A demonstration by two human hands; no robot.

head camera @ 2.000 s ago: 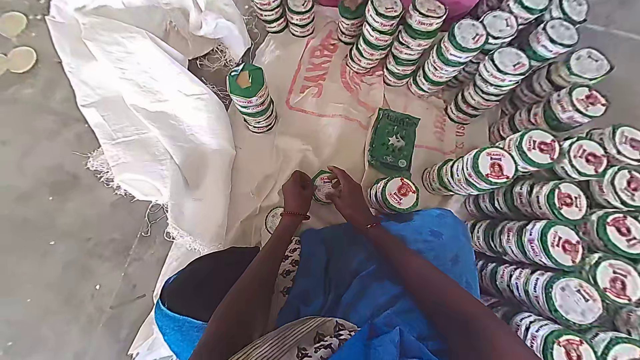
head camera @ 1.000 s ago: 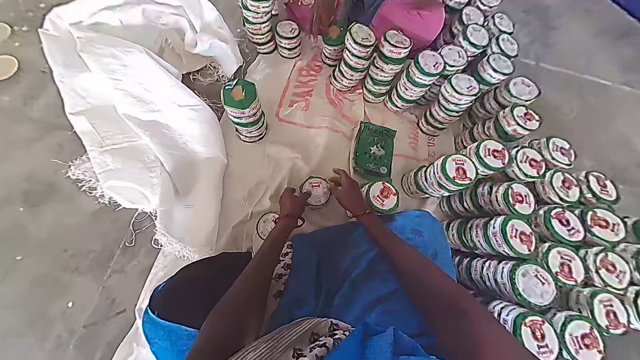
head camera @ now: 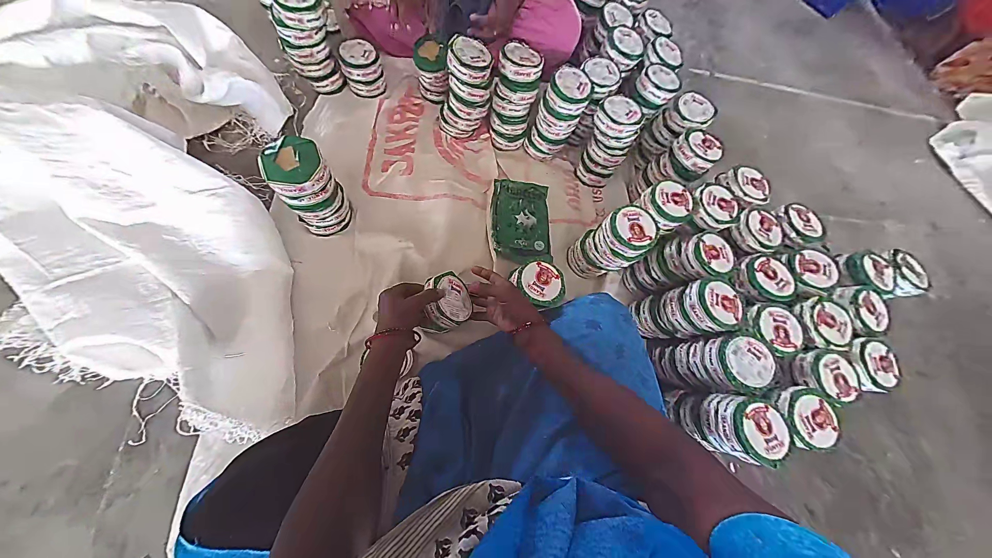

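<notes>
My left hand (head camera: 404, 306) grips a short stack of round green-and-white packets (head camera: 448, 301) by its left side, tilted so its printed round top faces up and right. My right hand (head camera: 500, 301) is at the right side of this stack with fingers spread; whether the fingertips touch it I cannot tell. Just right of that hand stands another round packet with a red print (head camera: 540, 282). Beyond it lies a flat green printed packet (head camera: 521, 220) on the cloth. Part of one more round packet (head camera: 395, 363) shows behind my left wrist.
Many stacks of round packets (head camera: 717, 306) crowd the right side, and a row of stacks (head camera: 465, 85) stands at the back. One stack with a green top (head camera: 306, 186) is at the left, near a crumpled white woven sack (head camera: 139, 263). A person in pink (head camera: 542, 27) sits beyond.
The round packet between my hands lay with its top facing up a second ago; now the stack is tilted in my left hand. My right hand's fingers have spread.
</notes>
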